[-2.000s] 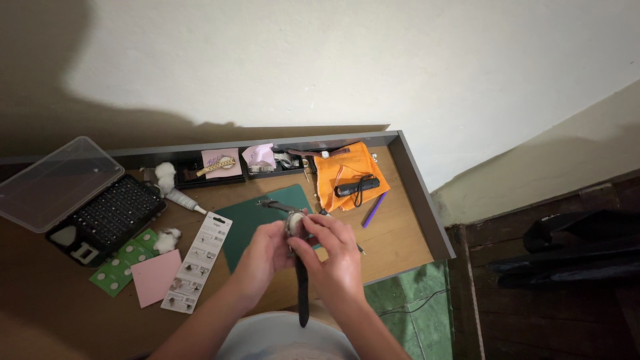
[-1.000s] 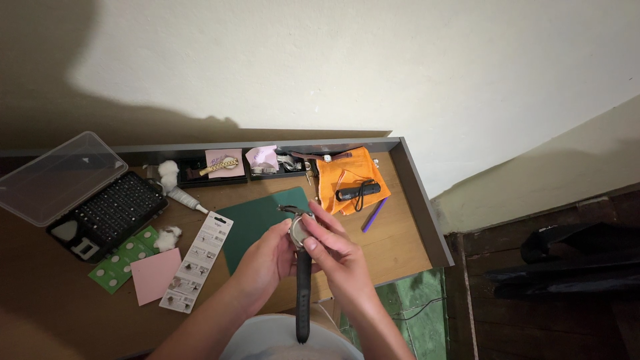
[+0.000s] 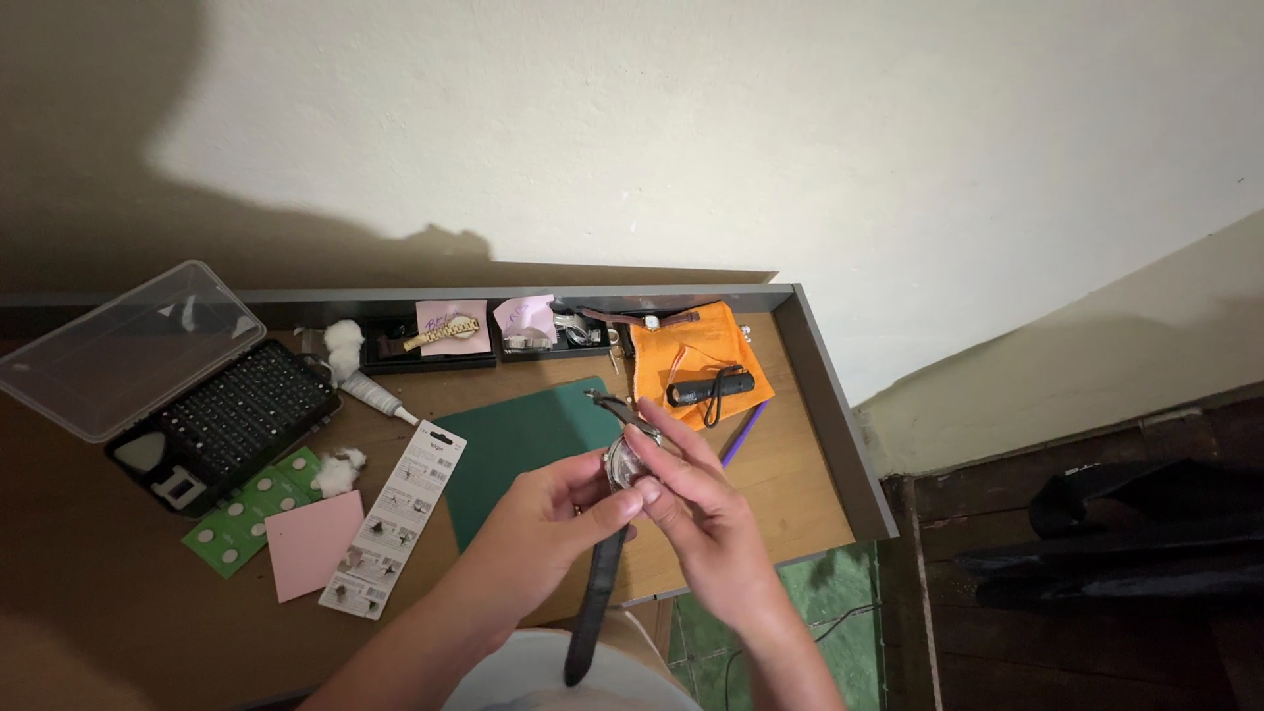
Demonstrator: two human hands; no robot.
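A wristwatch [image 3: 624, 462] with a silver-coloured case and a dark strap is held between both hands over the desk's front part. My left hand [image 3: 553, 518] grips the case from the left, its thumb at the lower edge. From the right, my right hand [image 3: 691, 484] has fingers and thumb on the case's face side and rim. One strap part [image 3: 595, 612] hangs down toward my lap, and the buckle end points up and away. Behind the watch lies a green mat [image 3: 533, 434], partly hidden by my hands.
At left are an open case of small bits [image 3: 247, 410], a glue-like tube [image 3: 380, 397], cotton [image 3: 343, 348], button-cell cards [image 3: 252, 513], pink notes [image 3: 316, 545] and a blister card [image 3: 393, 523]. Behind stand black trays [image 3: 434, 363] with watches; right, an orange cloth [image 3: 657, 346], flashlight [image 3: 706, 389] and purple stick [image 3: 743, 434].
Both hands stay around the watch. The fingers of my right hand have shifted on the case, and the watch's face is turned differently than before.
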